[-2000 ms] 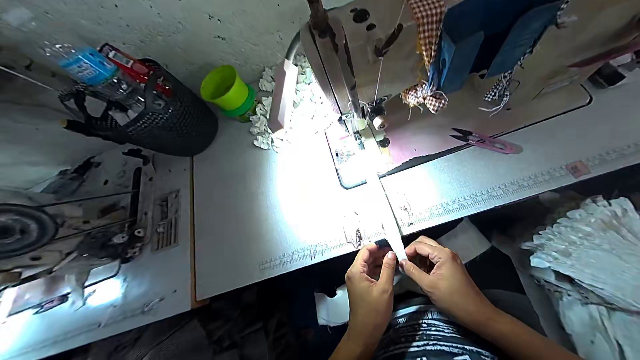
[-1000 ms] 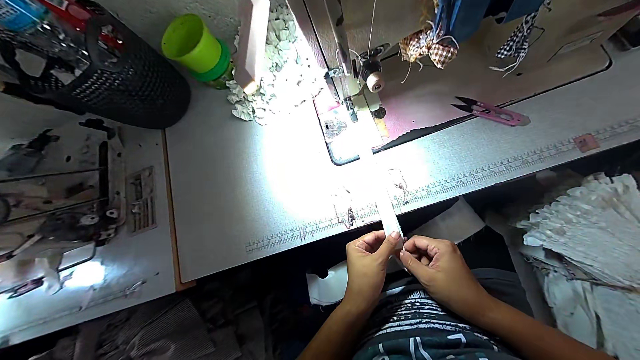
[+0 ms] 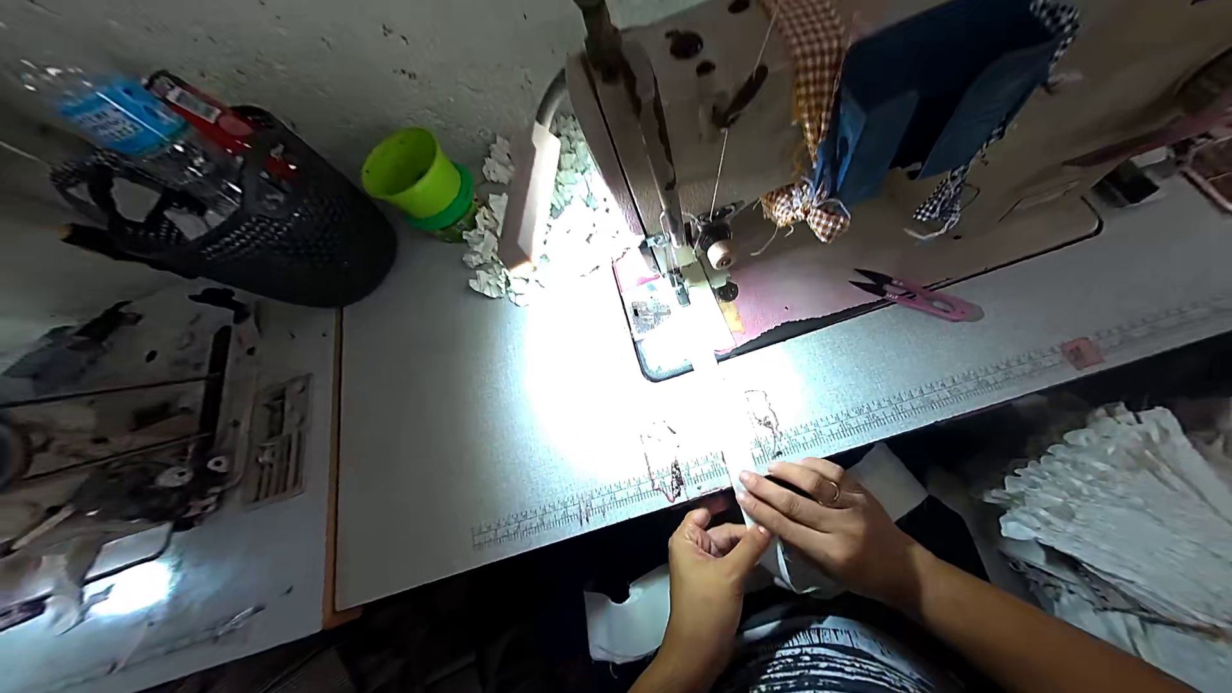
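A narrow white fabric strip (image 3: 733,423) runs from under the presser foot (image 3: 681,287) of a sewing machine (image 3: 664,125) down over the table's front edge. My left hand (image 3: 707,573) pinches the strip between thumb and fingers just below that edge. My right hand (image 3: 833,525), with a ring on one finger, lies with its fingertips on the strip at the edge, close beside the left thumb. More white fabric hangs below both hands. Glare from the lamp hides part of the strip near the needle.
Pink thread snips (image 3: 919,296) lie on the right of the machine bed. A green cup (image 3: 412,173), fabric scraps (image 3: 489,245) and a black basket (image 3: 298,217) with a bottle stand at the back left. A measuring tape (image 3: 895,404) runs along the front edge. White ruffled fabric (image 3: 1116,510) is piled at right.
My right hand has shifted from pinching beside the left hand to lying with extended fingers over the strip at the table edge. The left hand stays on the strip.
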